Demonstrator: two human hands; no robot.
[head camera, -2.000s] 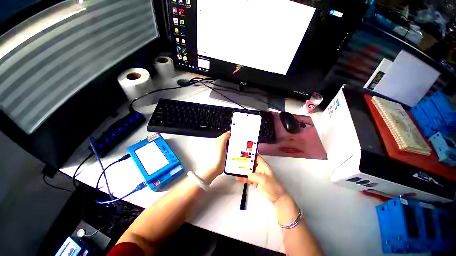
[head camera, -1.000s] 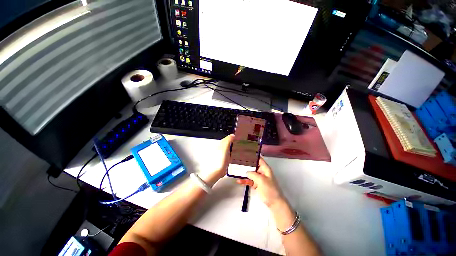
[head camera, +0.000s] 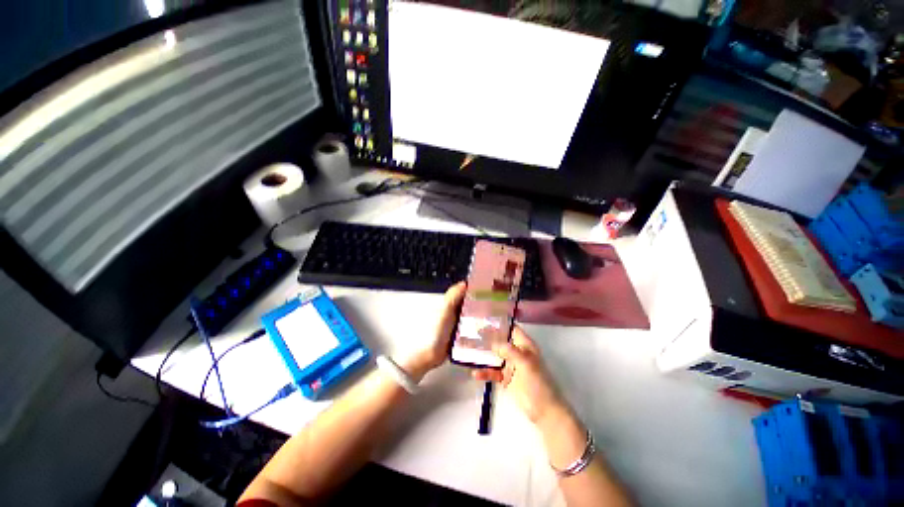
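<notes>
A smartphone (head camera: 489, 302) with a lit pinkish screen is held upright above the white desk, in front of the keyboard. My left hand (head camera: 437, 335) grips its left edge; a white band is on that wrist. My right hand (head camera: 522, 369) is at its lower right corner, with fingers under the bottom edge and the thumb close to the screen. Whether the thumb touches the screen cannot be told. A thin black pen or stylus (head camera: 486, 408) lies on the desk just below the phone.
Behind are a black keyboard (head camera: 382, 259), mouse (head camera: 571, 257) and monitor (head camera: 496, 79). Left are a blue test unit (head camera: 314, 342) with cables, a blue-lit hub (head camera: 241, 287) and white rolls (head camera: 276, 191). Right are a printer (head camera: 684, 287) and blue holders (head camera: 818, 451).
The phone screen has changed from mostly white to darker, then to a pinkish picture. Both hands keep hold of the phone. The whole view has shifted slightly.
</notes>
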